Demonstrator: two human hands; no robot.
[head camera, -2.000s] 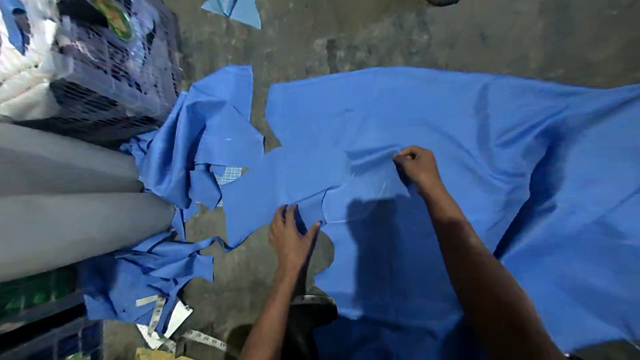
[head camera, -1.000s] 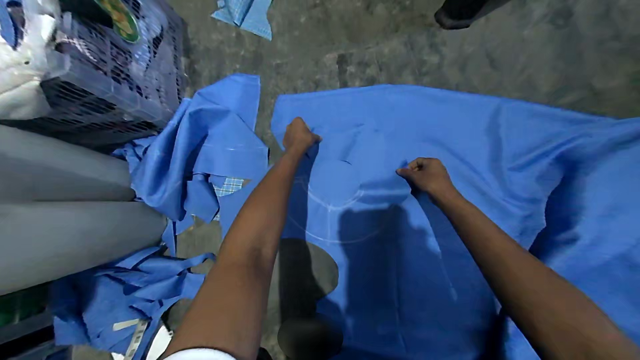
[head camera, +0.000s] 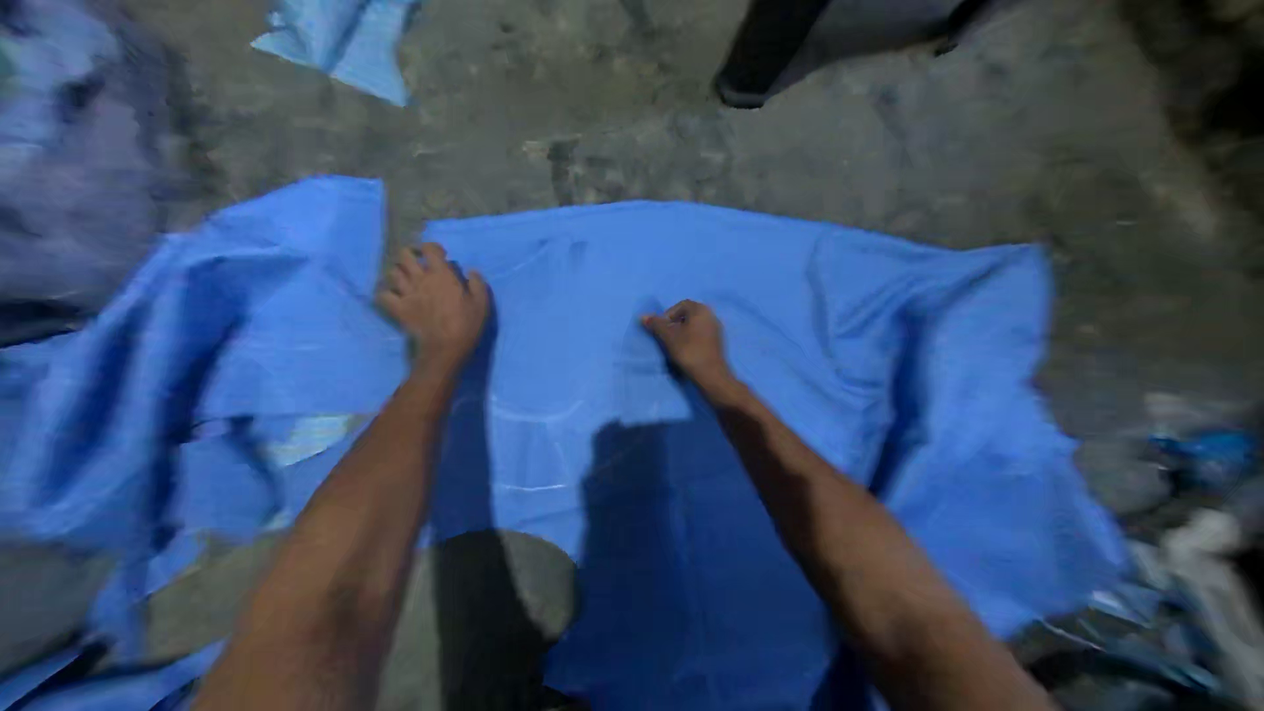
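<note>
A large blue cloth (head camera: 750, 276) with curved white chalk-like lines lies spread on the concrete floor, its right side bunched in folds. My left hand (head camera: 434, 301) rests with spread fingers on the cloth's upper left edge. Near the middle of the cloth, my right hand (head camera: 689, 341) has its thumb and fingertips pinched together at the surface; whether it grips fabric or a small tool is not clear. Left of my left hand lies a second, crumpled blue cloth piece (head camera: 286, 296). A curved cut-out in the large cloth's lower left shows the floor.
A light blue cloth scrap (head camera: 346, 39) lies on the floor at the top left. The dark leg (head camera: 765, 54) of some furniture stands at the top. Blurred items fill the upper left corner, and assorted scraps (head camera: 1195, 553) lie at the lower right.
My left hand has moved from the cloth's lower left part to its upper left edge, and its fingers have spread since a second ago. The view has shifted toward the right.
</note>
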